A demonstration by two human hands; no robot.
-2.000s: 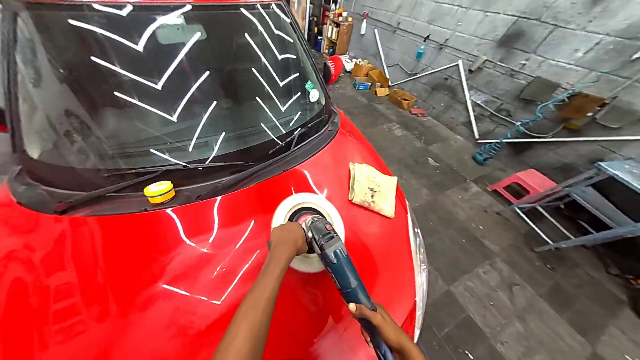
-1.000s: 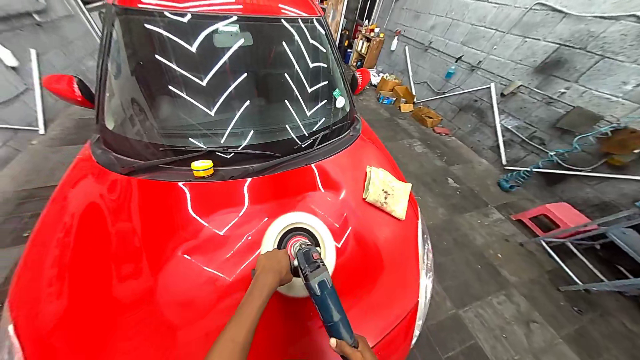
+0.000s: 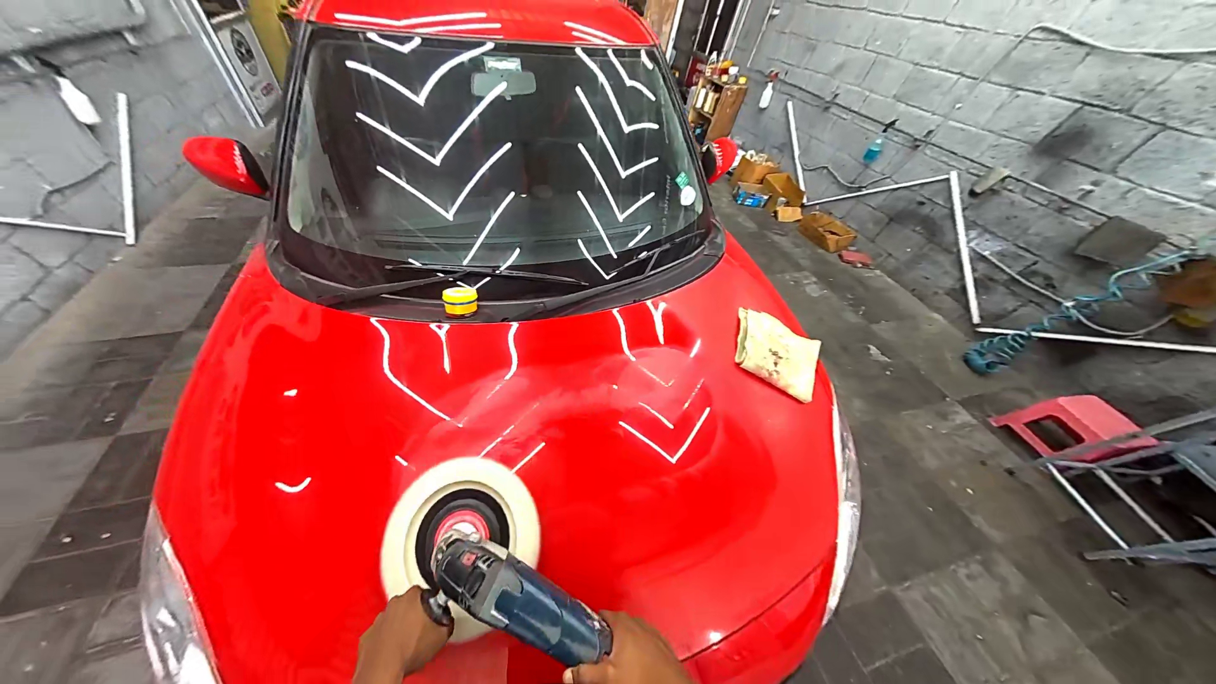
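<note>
A blue rotary polisher (image 3: 522, 598) lies with its round white pad (image 3: 399, 532) against the glossy red car hood (image 3: 589, 532), left of the hood's middle. My left hand (image 3: 404, 636) is closed around the side handle by the pad. The rear of the polisher's body is in my right hand (image 3: 632, 651), partly cut off by the lower edge. A folded, stained yellowish cloth (image 3: 779, 354) rests on the hood's right side. Near the wiper, at the windshield's base, stands a small yellow round container (image 3: 460, 302).
The windshield (image 3: 532, 161) reflects chevron lights. Side mirrors (image 3: 226, 166) stick out. To the right are a red plastic stool (image 3: 1073, 427), a metal frame (image 3: 1140, 494), a coiled blue hose (image 3: 997, 351) and cardboard boxes (image 3: 826, 231) along a grey block wall.
Both hands have moved the polisher leftward across the hood, from near the cloth to left of the middle. The view has shifted, showing more of the car's left side.
</note>
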